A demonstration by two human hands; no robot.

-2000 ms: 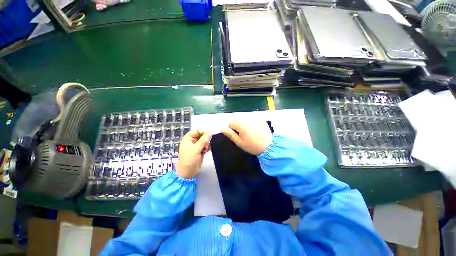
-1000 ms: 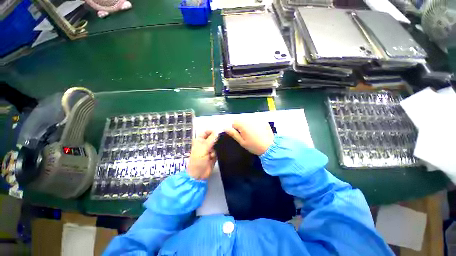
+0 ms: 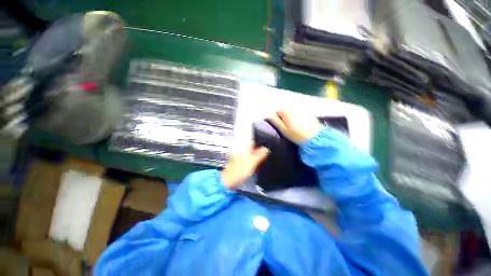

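Note:
The tablet unit (image 3: 285,164) lies black face up on the white work sheet (image 3: 358,129), under my forearm and hands. The frame is blurred. My left hand (image 3: 243,164) is at the unit's left edge, thumb on the black face, fingers hidden or unclear. My right hand (image 3: 297,126) is on the unit's upper edge, fingers bent toward its top left corner. Part of the unit's dark face also shows right of my right wrist. I cannot tell whether a small part is between my fingers.
Blister trays stand left (image 3: 177,113) and right (image 3: 422,145) of the sheet. A grey tape dispenser (image 3: 81,110) is at far left. Stacked units (image 3: 334,48) stand at the back right, loose white sheets (image 3: 479,156) at far right. A brown carton (image 3: 107,207) is below the bench at left.
The view has swung, so the bench appears higher and tilted. The unit now lies turned across the sheet. My left hand has moved from the top corner down its left edge.

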